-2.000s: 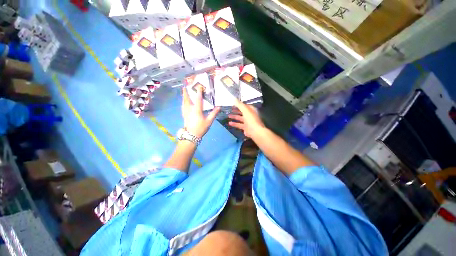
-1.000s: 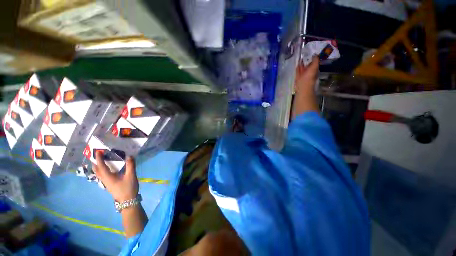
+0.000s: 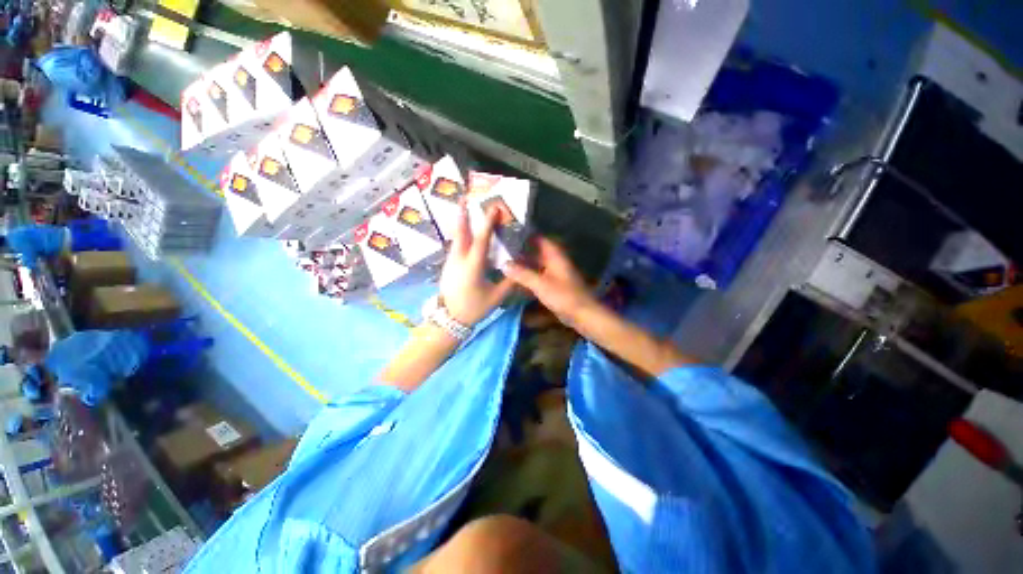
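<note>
A white retail box (image 3: 510,202) with a red corner and a dark device picture is held between my hands. My left hand (image 3: 475,264) lies over its face with the fingers on it. My right hand (image 3: 552,280) touches its lower right corner. Directly left of it stands a row of three retail boxes (image 3: 411,224), device pictures facing me. A taller stack of boxes (image 3: 301,151) stands behind that row, and another row of boxes (image 3: 236,92) is farther off. Whether film covers the held box I cannot tell.
A blue bin (image 3: 774,168) with whitish scrap is at right, beside the dark conveyor (image 3: 954,191). A shelf post (image 3: 606,90) rises near the green bench (image 3: 494,112). A red handle (image 3: 978,444) is at lower right. People in blue and cartons (image 3: 132,303) are at far left.
My right hand has come back from the conveyor to meet my left hand. My left hand has left the front row and is now on a box. The view has swung right-side away.
</note>
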